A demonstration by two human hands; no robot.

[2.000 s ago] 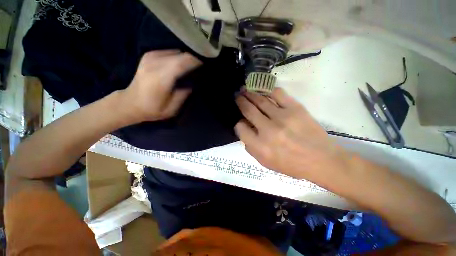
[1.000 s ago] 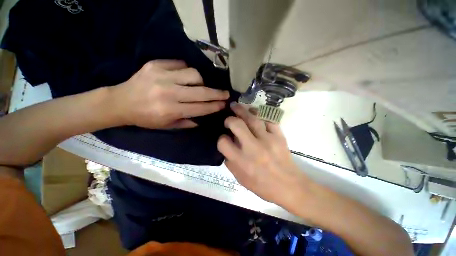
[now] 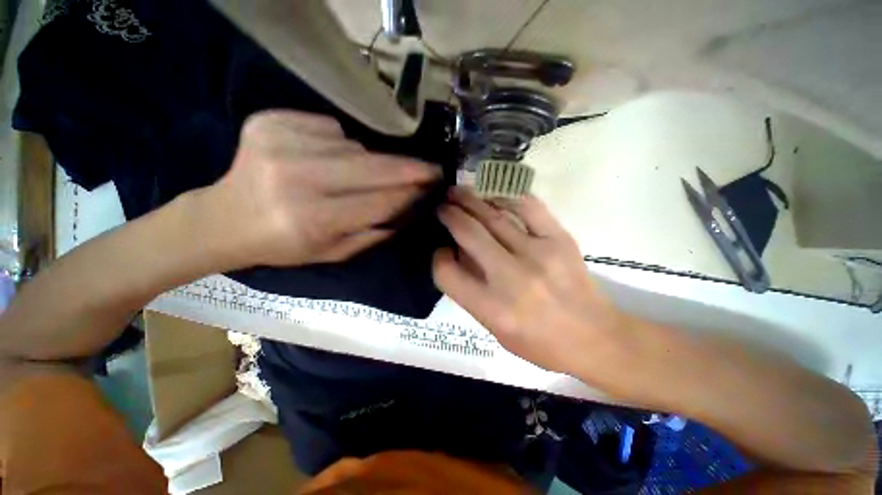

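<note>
A dark garment piece (image 3: 164, 116) with pale embroidery at its upper left lies on the machine table, its right edge at the needle area. My left hand (image 3: 319, 189) lies on the cloth, fingers pointing right with the tips together close to the needle area. My right hand (image 3: 527, 271) is at the cloth's right edge, its fingertips pinching the edge just below the tension dial (image 3: 505, 179). The fingertips of both hands nearly meet. The presser foot and needle are mostly hidden by the cream sewing machine head (image 3: 677, 48).
Thread snips (image 3: 725, 232) lie on a dark cloth scrap (image 3: 764, 213) at the right. A measuring tape (image 3: 338, 324) runs along the front table edge. Below it are a carton (image 3: 189, 372) with cream trim (image 3: 253, 367), a dark garment bundle (image 3: 387, 406) and a blue basket (image 3: 696, 459).
The view has swung back and forth. My left hand has gone from a raised, curled grasp of the cloth to lying extended on it. My right hand stays at the cloth edge.
</note>
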